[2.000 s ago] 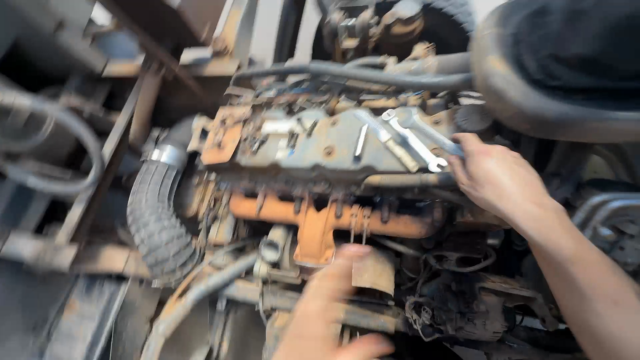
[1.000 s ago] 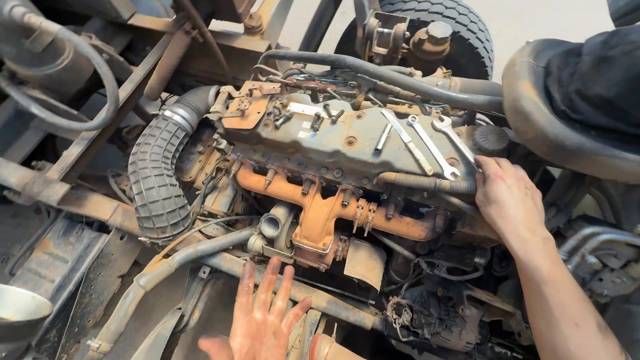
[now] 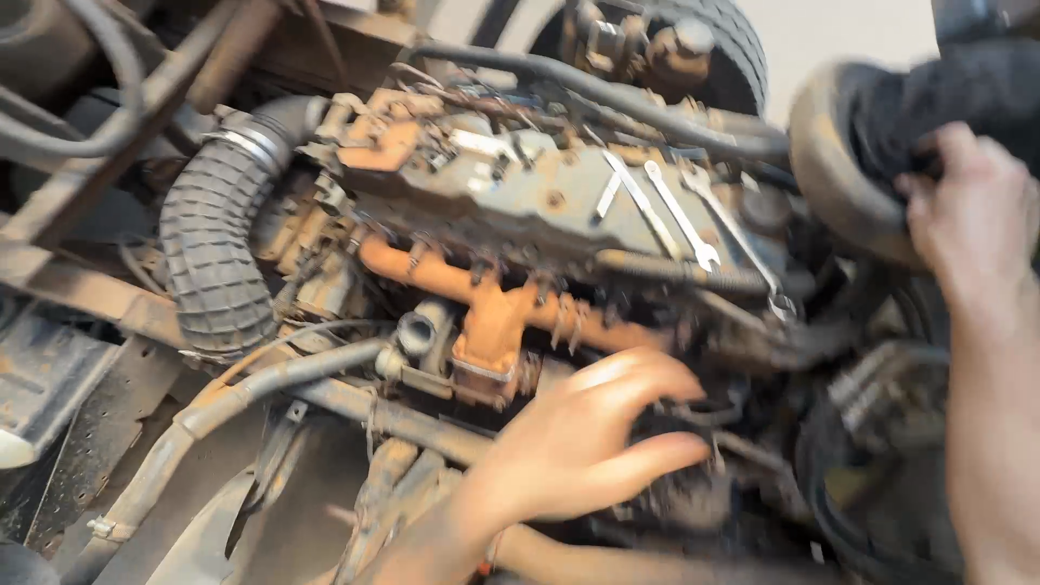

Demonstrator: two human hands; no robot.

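My left hand (image 3: 597, 431), blurred, hovers palm down with its fingers apart and nothing in it, just below the orange exhaust manifold (image 3: 491, 313) of a truck engine. At the upper right my right hand (image 3: 967, 195) has its fingers bent against black cloth (image 3: 902, 106) inside a round, dusty rim; whether it grips the cloth is unclear. Between the hands, on the grey valve cover (image 3: 556, 191), lie a combination wrench (image 3: 681, 218), a larger wrench (image 3: 739, 231) whose ring end overhangs the edge, a long slim tool (image 3: 642, 203) and a short metal rod (image 3: 607, 197).
A ribbed air hose (image 3: 215, 244) with a metal clamp curves down on the left beside rusty frame rails (image 3: 97, 301). A thick black hose (image 3: 601, 85) runs behind the valve cover. A tyre (image 3: 743, 57) stands at the back. Metal pipes (image 3: 276, 378) cross the lower left.
My right hand has left the large wrench by the valve cover's right end and moved up to the black cloth. My left hand has moved right, from below the turbo area to below the manifold's right part.
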